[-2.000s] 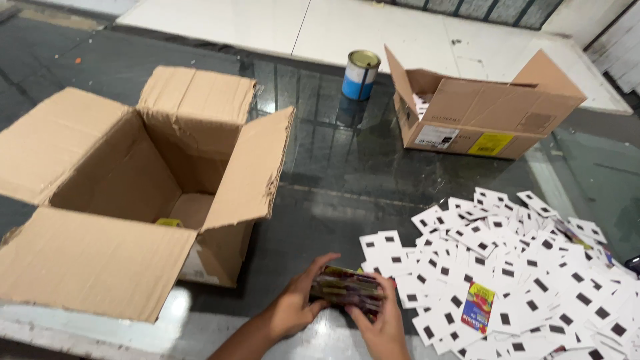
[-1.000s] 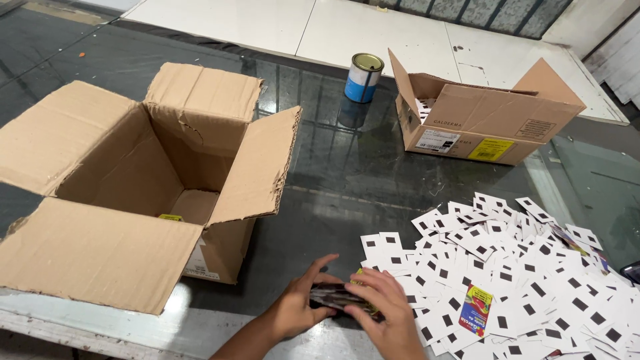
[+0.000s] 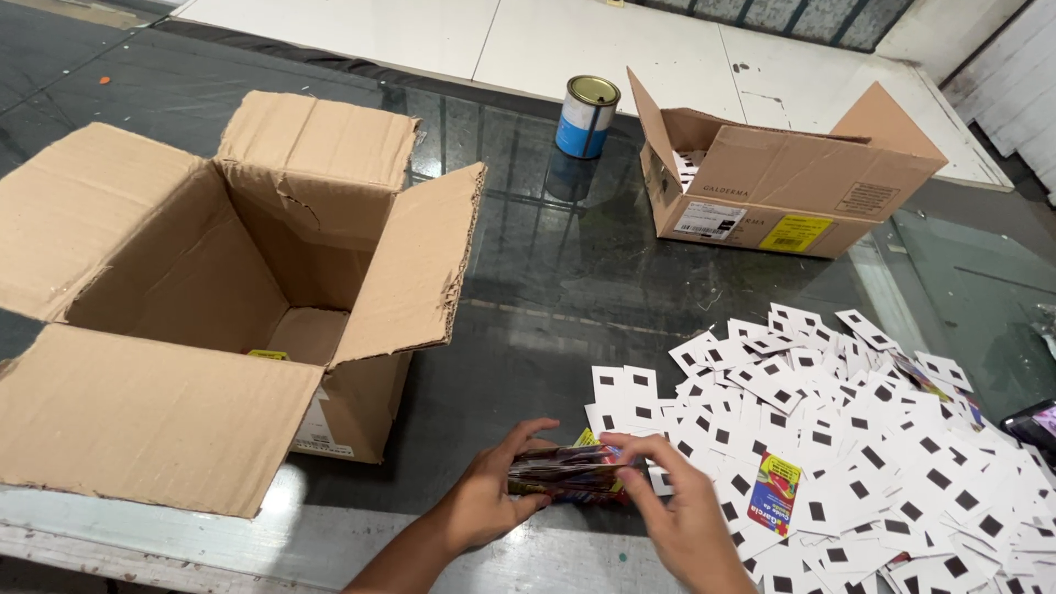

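Between my two hands, low over the near part of the table, is a stack of colourful printed cards (image 3: 569, 474). My left hand (image 3: 495, 487) grips its left end, thumb below and fingers above. My right hand (image 3: 676, 503) holds the right end between thumb and fingers. Just right of them spreads a heap of white cards with dark squares (image 3: 858, 462), and one card with its colourful face up (image 3: 774, 493) lies on it. An open cardboard box (image 3: 165, 404) stands to the left, a small yellow item (image 3: 268, 355) at its bottom.
A metal can with a blue and white side (image 3: 588, 117) stands on the dark glossy tabletop (image 3: 528, 256) at the back. Behind the heap is a smaller open cardboard box (image 3: 759, 190) with white cards inside. A phone-like dark object (image 3: 1031, 422) lies at the right edge.
My fingers have shifted on the stack of cards; the right-hand fingers moved over its top and back to its right end. The boxes, can and heap look unchanged.
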